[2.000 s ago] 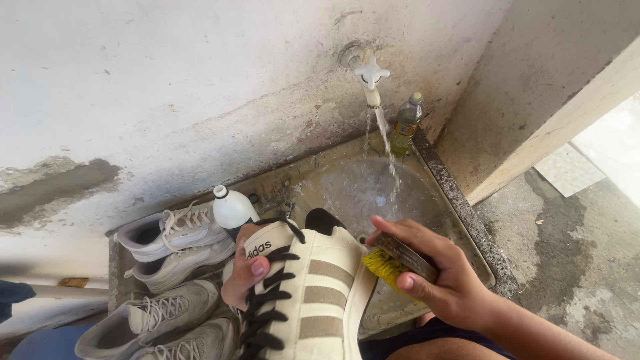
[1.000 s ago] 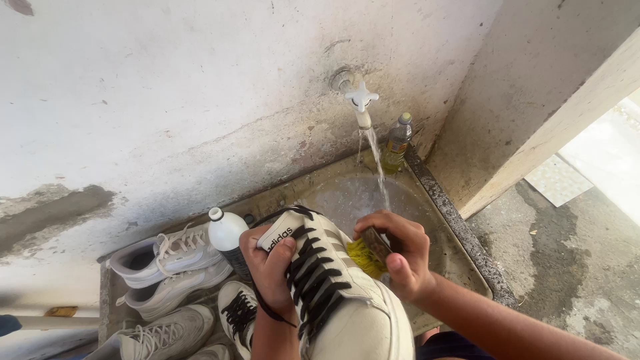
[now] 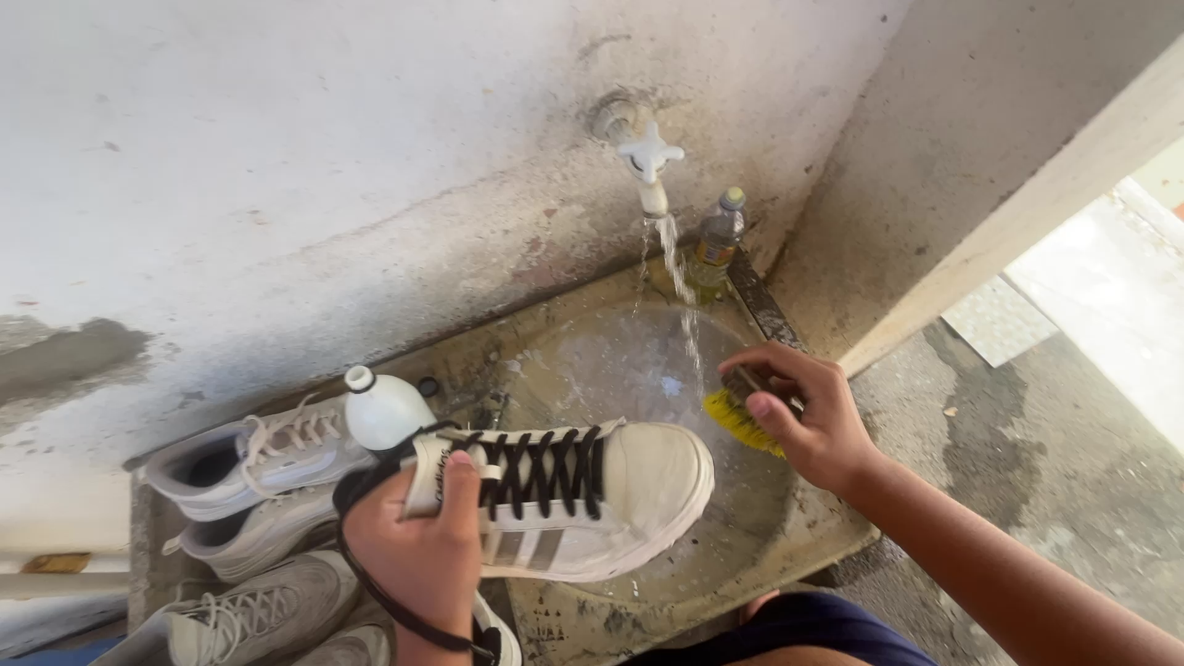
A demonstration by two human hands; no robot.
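Observation:
My left hand [image 3: 416,536] grips a white Adidas sneaker [image 3: 647,472] by its tongue and heel end. The shoe has black laces and grey-brown side stripes, and its toe points right over the basin. My right hand [image 3: 805,416] holds a scrubbing brush [image 3: 745,421] with yellow bristles, just right of the toe and apart from it. Water runs from a white tap [image 3: 650,157] into the stone wash basin [image 3: 555,370], behind the shoe's toe.
Several light sneakers [image 3: 250,462] lie on the sink's left side. A white bottle [image 3: 384,407] stands beside them, with a dark cap [image 3: 427,386] near it. A clear bottle of yellowish liquid [image 3: 717,245] stands in the back right corner by the wall.
The sneaker has swung from toe toward me to toe pointing right over the basin. The brush was close against the shoe's side one second ago and is now apart from it.

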